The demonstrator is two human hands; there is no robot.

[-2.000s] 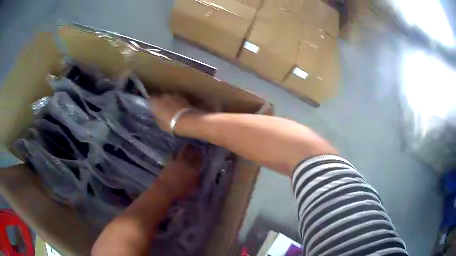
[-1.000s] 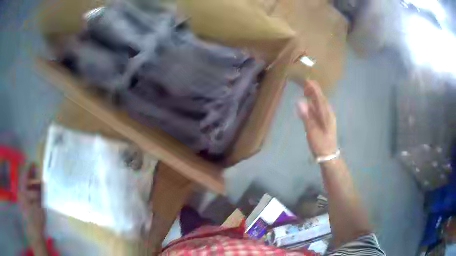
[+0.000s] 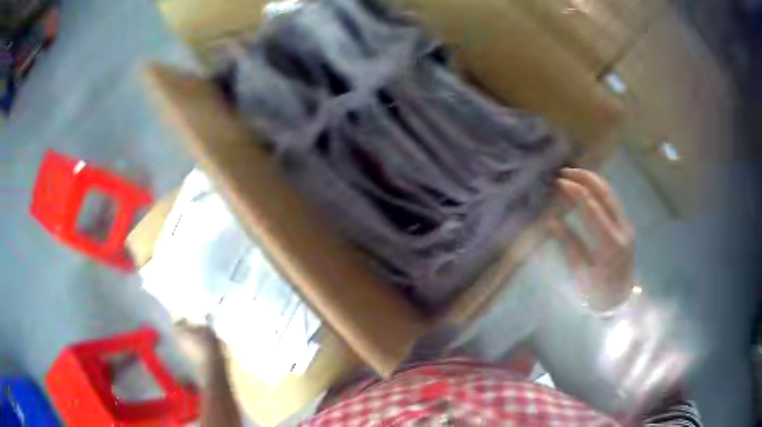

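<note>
A large open brown carton [image 3: 288, 258] stands in front of me, tilted in view. Filled bubble bags [image 3: 434, 158], greyish with dark contents, are packed side by side in it. My right hand [image 3: 597, 238], with a bracelet, is at the carton's right edge, fingers apart. My left hand [image 3: 199, 346] is small and blurred at the lower left, at the lower edge of a whitish printed sheet [image 3: 221, 258]. Its grip cannot be made out. The sheet lies over a brown carton flap beside the carton's near left wall.
Two red plastic stools [image 3: 63, 204] stand on the grey floor at the left; a blue bin [image 3: 25, 404] is at the lower left corner. Closed brown cartons [image 3: 685, 100] with small white labels stand at the upper right. Red checked cloth shows below.
Both hands have left the bags inside the carton. My right hand came away and is now at the carton's right edge. My left hand is by the sheet. The view has shifted left.
</note>
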